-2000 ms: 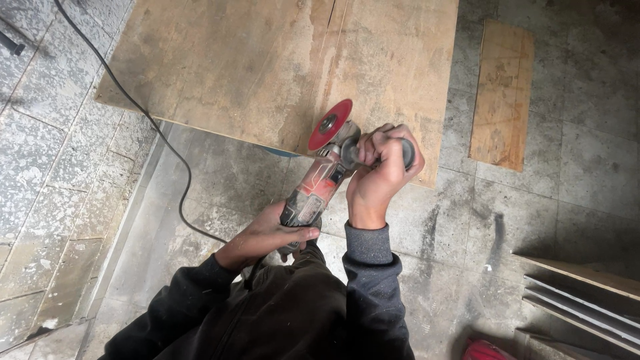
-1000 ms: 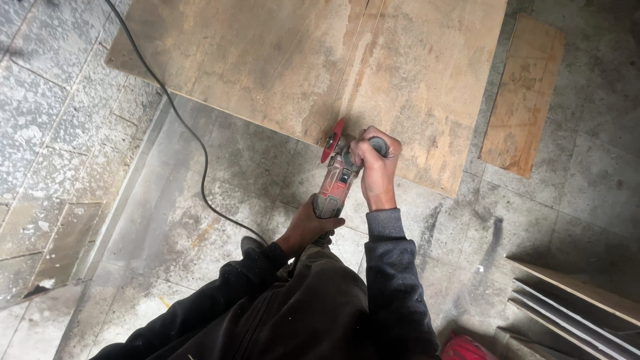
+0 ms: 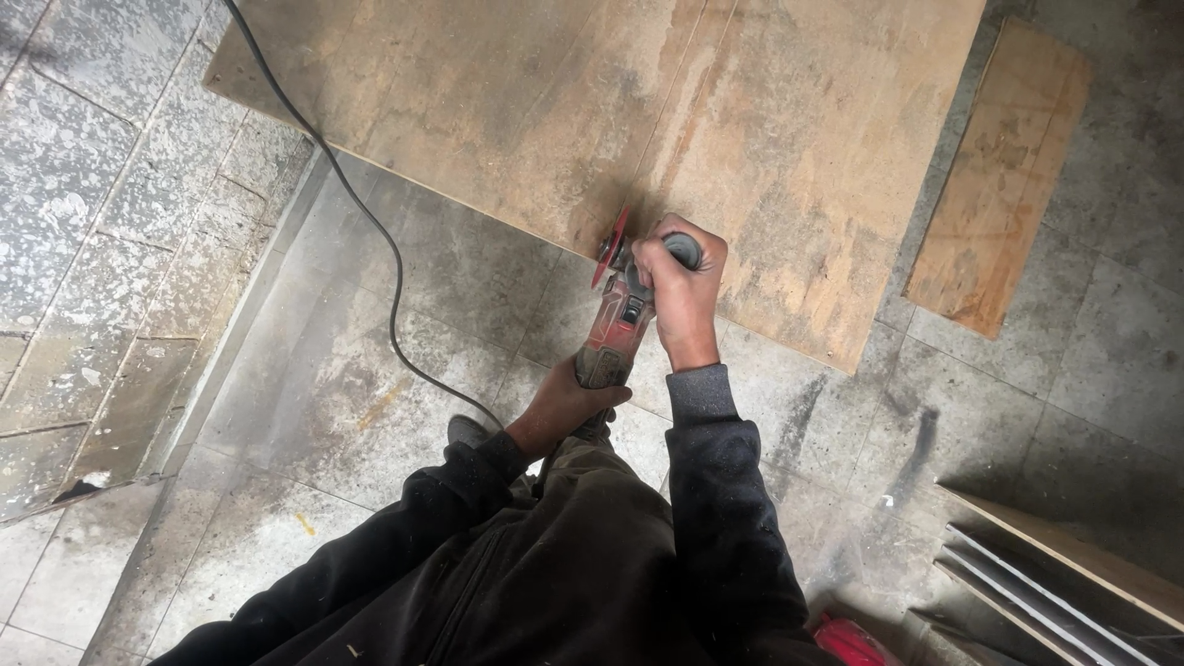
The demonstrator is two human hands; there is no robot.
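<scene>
A red and grey angle grinder (image 3: pixel 615 333), dusty all over, is held between my hands. My left hand (image 3: pixel 564 402) wraps the rear of its body. My right hand (image 3: pixel 684 282) grips the grey side handle (image 3: pixel 683 250) near the head. The red disc (image 3: pixel 612 248) stands nearly edge-on to the camera, over the near edge of a large stained plywood sheet (image 3: pixel 786 185); whether it touches the wood I cannot tell. A black power cord (image 3: pixel 398 268) runs across the sheet's left part and curves down toward my left wrist.
A narrow plywood offcut (image 3: pixel 1004 176) lies on the tiled floor (image 3: pixel 934 416) at the right. Several boards or panels (image 3: pixel 1064 583) stand at the lower right, near a red object (image 3: pixel 846 640). A paint-spattered block wall (image 3: pixel 120 203) is on the left.
The grinder's disc has turned from showing its broad face to nearly edge-on. Both hands have kept their hold on the grinder. The view has shifted somewhat.
</scene>
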